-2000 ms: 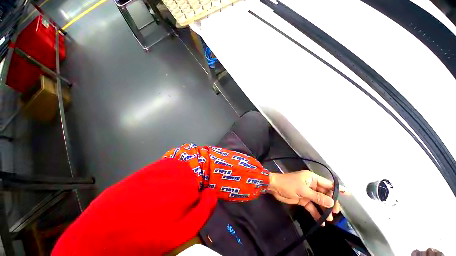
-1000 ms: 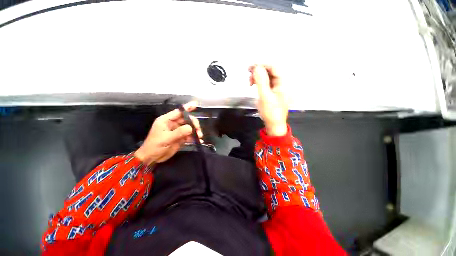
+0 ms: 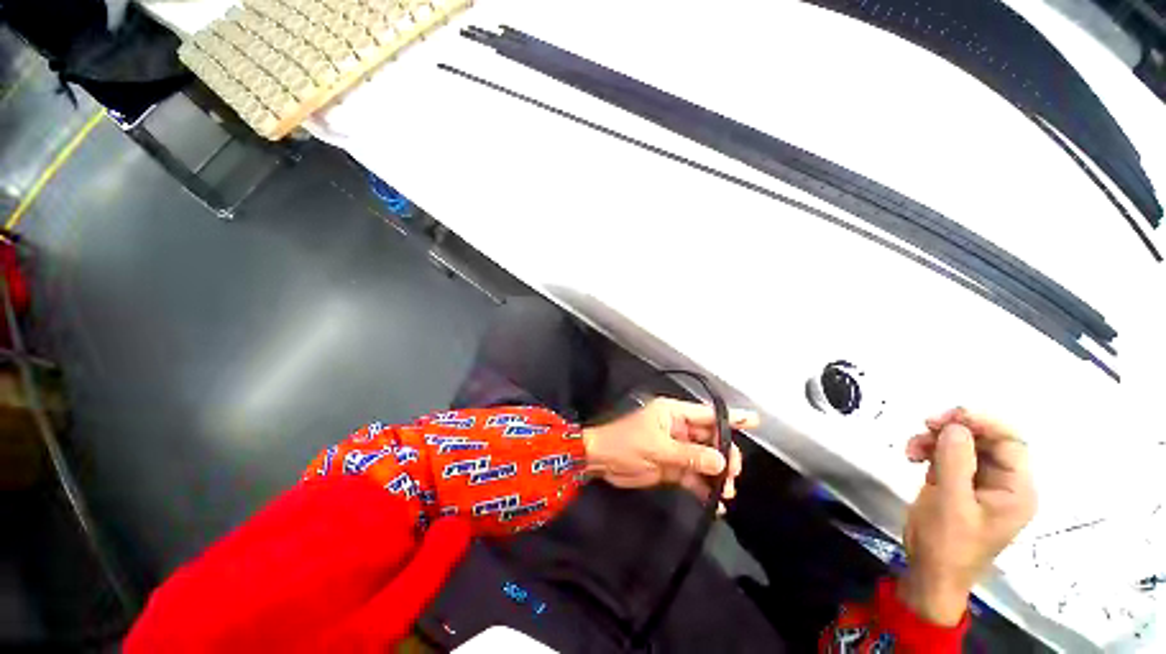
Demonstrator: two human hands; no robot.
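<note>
My left hand (image 3: 671,447) is shut on a long thin black strip (image 3: 697,549), above my dark apron at the bench's front edge. The strip bends over at the top and hangs down toward my lap. My right hand (image 3: 969,498) is raised over the bench near its front edge, with thumb and fingertips pinched together. Whether a thin brush is between them cannot be seen. A small round paint pot (image 3: 840,386) with black contents stands on the white bench top, between and beyond my hands. Dark smudges surround it.
Several loose black strips (image 3: 793,164) lie along the bench, with a thin one (image 3: 665,155) in front. A wide dark stack of strips (image 3: 1023,64) lies farther back. A tan grid-like tray (image 3: 301,58) is at the left end. Dark specks mark the bench at the right.
The view has swung back left since one second ago. My right hand is now fully in view, unlike two seconds ago. My left hand still holds the strip.
</note>
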